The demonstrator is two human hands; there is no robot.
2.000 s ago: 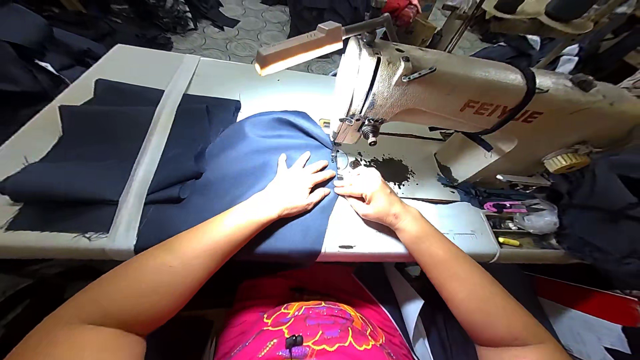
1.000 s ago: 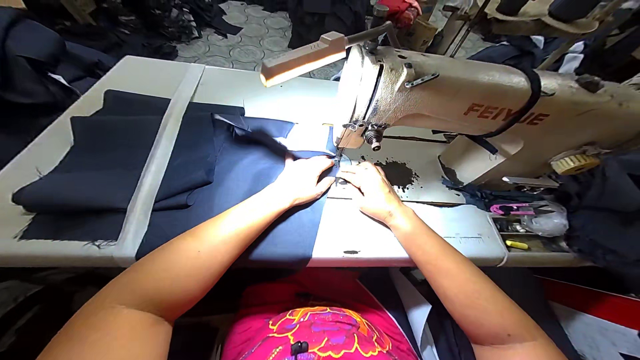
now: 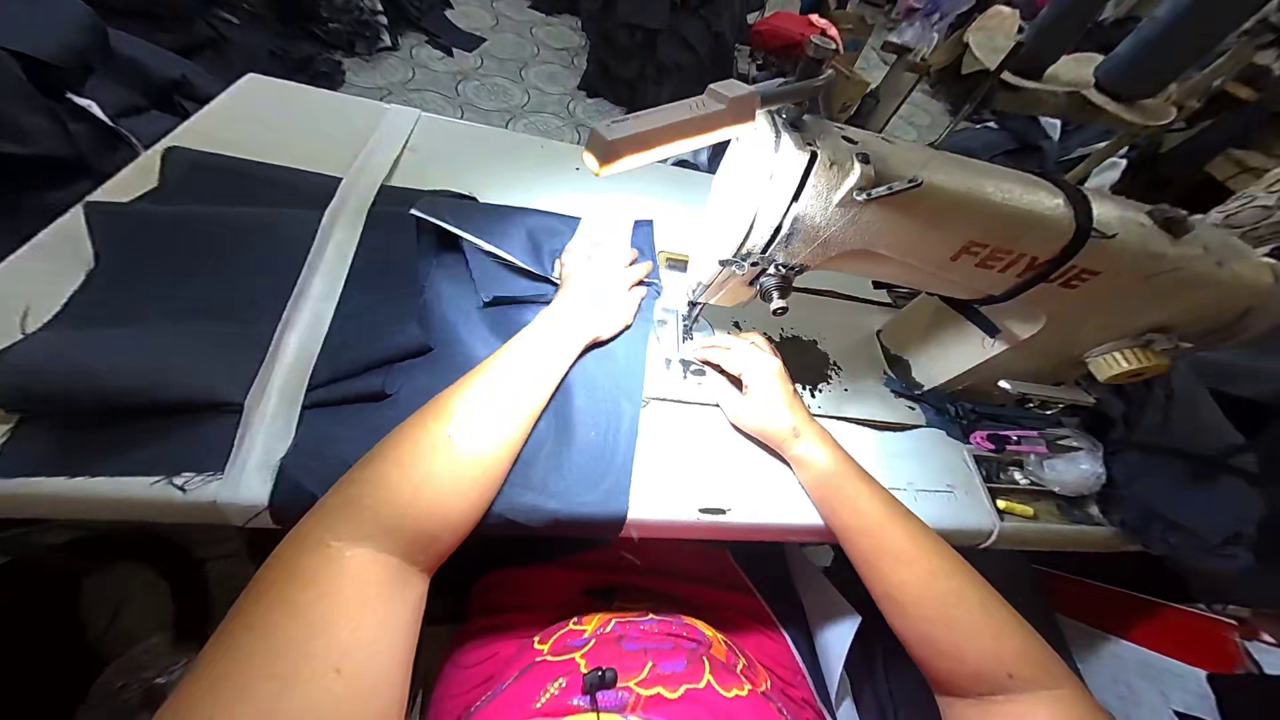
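Observation:
Dark navy fabric [image 3: 560, 440] lies on the white table of a Feiyue sewing machine [image 3: 960, 220], its right edge left of the needle. My left hand [image 3: 603, 285] rests on the fabric near that edge, by a folded-back flap [image 3: 500, 235] with a light edge; its fingers are partly washed out by lamp glare. My right hand [image 3: 750, 380] is at the needle area [image 3: 688, 335], fingertips close together beside the presser foot. Whether they pinch a thread or anything else cannot be made out. A pale fabric strip [image 3: 310, 300] crosses the folded navy cloth [image 3: 180, 300] on the left.
A lamp [image 3: 670, 125] hangs over the machine head. Pink thread snips [image 3: 1005, 440], a plastic bag [image 3: 1068, 462] and a yellow marker-like item [image 3: 1014, 508] lie in a tray at the right. Dark cloth is heaped on the patterned floor [image 3: 490, 85] behind the table.
The fabric has shifted left, away from the needle, with my left hand on it. My hands have moved apart. A flap now lies folded back where the cloth lay smooth two seconds ago.

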